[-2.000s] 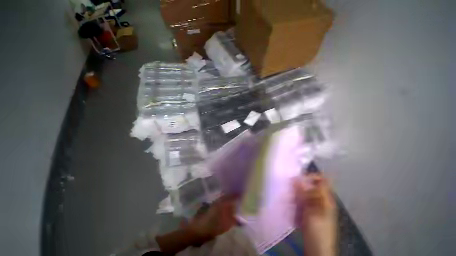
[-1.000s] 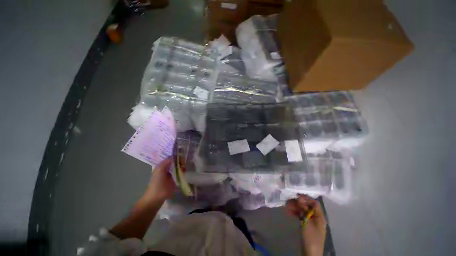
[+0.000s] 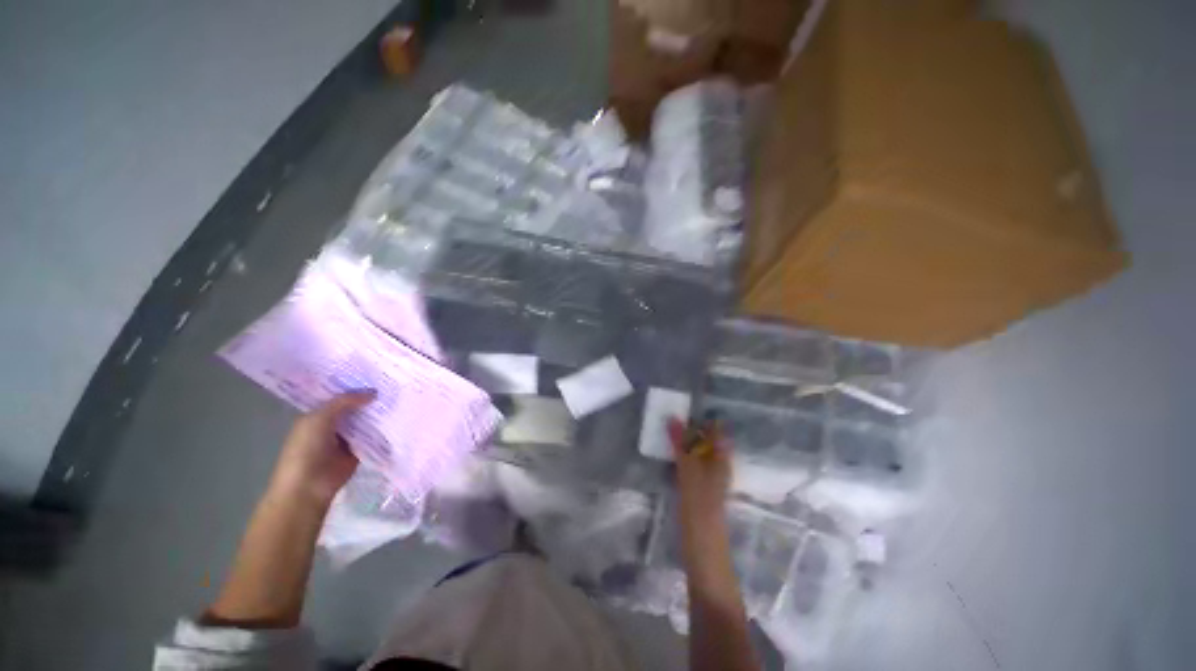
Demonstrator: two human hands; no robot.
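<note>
Pink delivery notes are spread at the left, over the edge of the trays. My left hand holds them by their lower edge, thumb on top. My right hand holds a yellow pen at the right white label on a dark wrapped tray pack. Whether the fingers touch the label cannot be told. Two more white labels lie on the pack, a middle one and a left one. The picture is blurred.
Clear wrapped tray packs stand around the dark one, at the back left and at the right. A large brown carton stands at the back right. More cartons stand behind. A small orange object is on the floor at the far left.
The pink sheets have fanned open over the left side. My right hand has moved left and forward, from beside the packs to the right label. The view has shifted and turned.
</note>
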